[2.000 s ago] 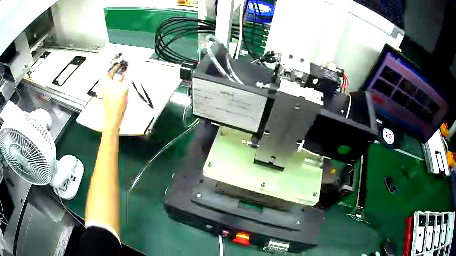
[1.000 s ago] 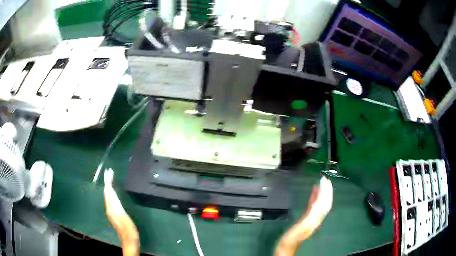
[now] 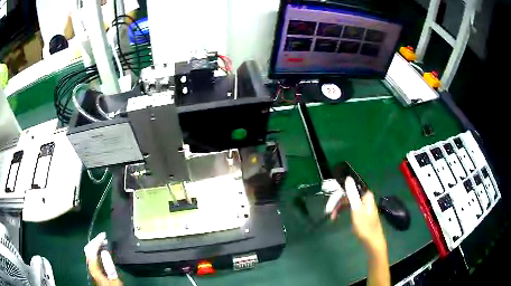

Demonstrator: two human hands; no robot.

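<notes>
My right hand (image 3: 367, 215), with white fingertips, is over the mat right of the machine. A dark flat piece (image 3: 352, 176) is at its fingertips and looks pinched there; the finger contact is partly hidden. My left hand (image 3: 102, 261) is low at the machine's front left corner, with white-tipped fingers apart and nothing seen in it; the frame edge cuts it off. The black press machine (image 3: 196, 252) stands between my hands. Its pale fixture plate (image 3: 218, 209) is brightly lit, with the small black press head (image 3: 183, 204) over its middle.
A black bar (image 3: 314, 139) lies right of the machine, its metal end by my right hand. A mouse (image 3: 394, 213) and a filled blister tray (image 3: 417, 162) on a red base are further right. The monitor (image 3: 336, 42) stands behind; a carrier (image 3: 53, 195) and fan (image 3: 11, 257) are left.
The view has swung right. My right hand now has a dark piece at its fingertips; a small dark item on the mat is gone. The plate is lit and stands further forward. My left hand stays near the machine.
</notes>
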